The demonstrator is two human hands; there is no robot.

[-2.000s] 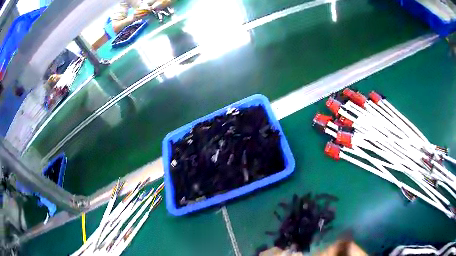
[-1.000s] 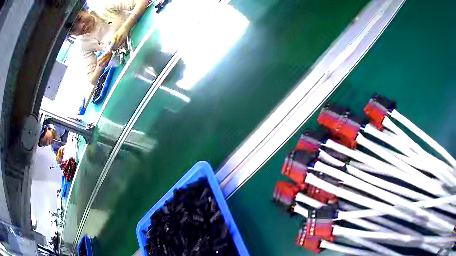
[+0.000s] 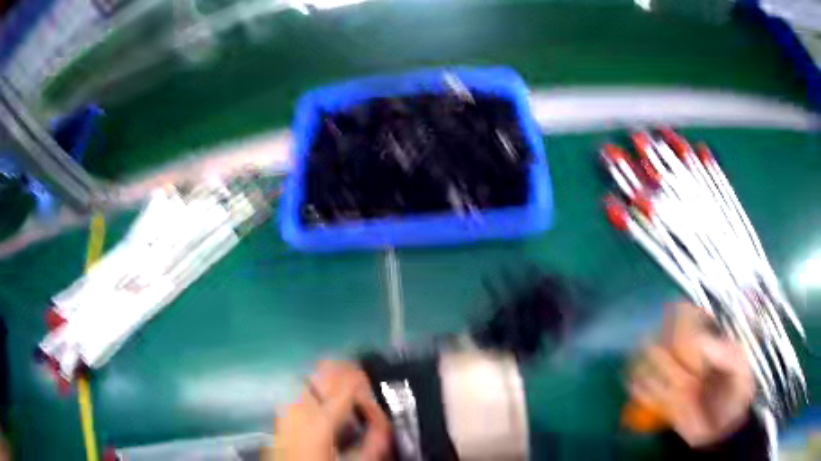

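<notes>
My left hand [image 3: 333, 410] is at the bottom centre, blurred, with its fingers curled beside a black fixture [image 3: 431, 405] that has a bright metallic patch. What it holds is unclear. A white cable lies to its left at the bottom edge. My right hand [image 3: 693, 374] is at the lower right, fingers bent, at the near part of the right harness bundle [image 3: 684, 207]; blur hides whether it grips a cable. An orange thing [image 3: 642, 416] shows under it. A loose pile of black parts [image 3: 529, 311] lies between the hands.
A blue parts bin [image 3: 419, 232] heaped with black parts stands ahead. The left harness bundle [image 3: 148, 270] lies across a yellow line [image 3: 87, 414]. A pale pad [image 3: 487, 405] is beside the fixture. A metal rail [image 3: 666, 110] runs behind.
The view has turned back down and levelled. Both hands now show; none showed a second ago. The bin is again fully in view, and the right bundle appears farther away.
</notes>
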